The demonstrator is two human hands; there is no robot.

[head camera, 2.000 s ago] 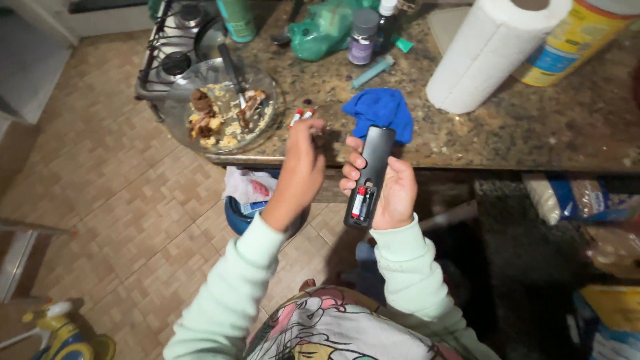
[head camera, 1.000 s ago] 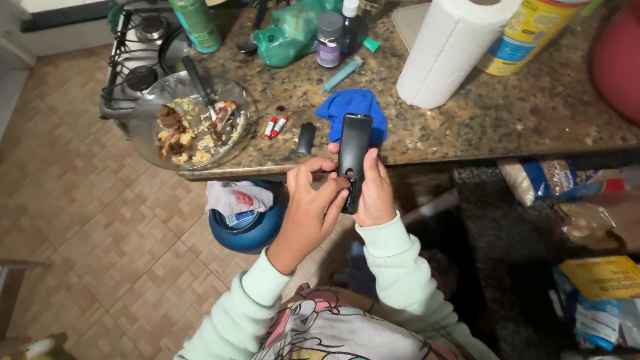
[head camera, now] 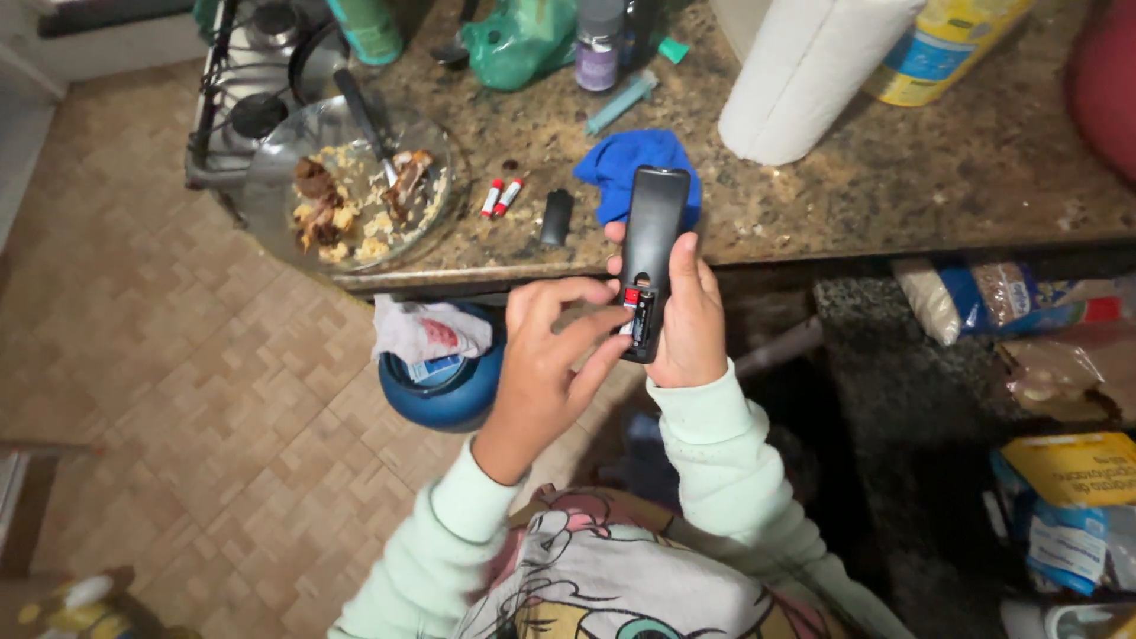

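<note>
My right hand (head camera: 692, 311) holds a black remote control (head camera: 655, 222) with its back facing up and its battery compartment uncovered. Inside the compartment is a red and white battery (head camera: 629, 311), with dark space or a dark battery beside it; which one, I cannot tell. My left hand (head camera: 559, 364) has its fingertips on that battery at the compartment's left side. On the granite counter, two red and white batteries (head camera: 501, 198) lie side by side, left of the black battery cover (head camera: 556, 217). A blue cloth (head camera: 621, 173) lies behind the remote's upper end.
A glass dish (head camera: 266, 209) with food scraps and a black-handled utensil stands by the gas stove (head camera: 200, 146). Behind are a green plastic bag (head camera: 524, 44), a purple-labelled bottle (head camera: 599, 44) and a paper towel roll (head camera: 799, 80). A blue bin (head camera: 439, 404) stands below the counter edge.
My left hand has moved from beside the counter batteries to the remote's battery compartment. My right hand has kept hold of the remote.
</note>
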